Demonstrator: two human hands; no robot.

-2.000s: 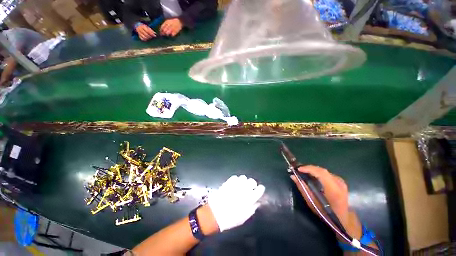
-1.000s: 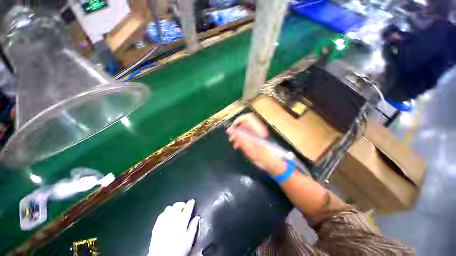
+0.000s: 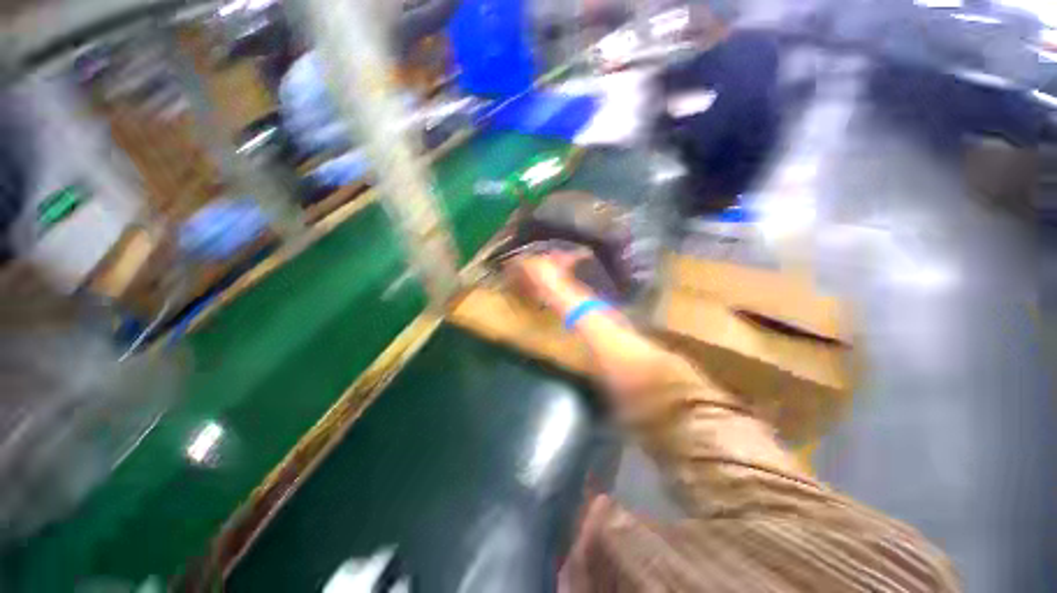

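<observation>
The picture is strongly blurred. My right hand (image 3: 545,278), bare with a blue band at the wrist, is stretched out over the flat brown cardboard tray (image 3: 504,322), beside a dark box (image 3: 614,257). Its fingers are blurred, and I cannot tell whether it holds anything. My left hand (image 3: 365,572), in a white glove, is cut off by the bottom edge over the dark-green bench (image 3: 452,429); its fingers cannot be made out. The soldering iron cannot be made out.
A worn rail (image 3: 336,434) separates the bench from the green belt (image 3: 278,359). A pale post (image 3: 400,174) rises at the rail. A cardboard box (image 3: 753,330) stands right of my forearm. A blurred clear funnel (image 3: 81,394) is at the left. A person in dark clothes (image 3: 730,122) is beyond the bench.
The view has swung right. My right hand has moved from the bench to the cardboard tray and dark box. My gloved left hand has slipped mostly out of the picture, and the brass strips are out of view.
</observation>
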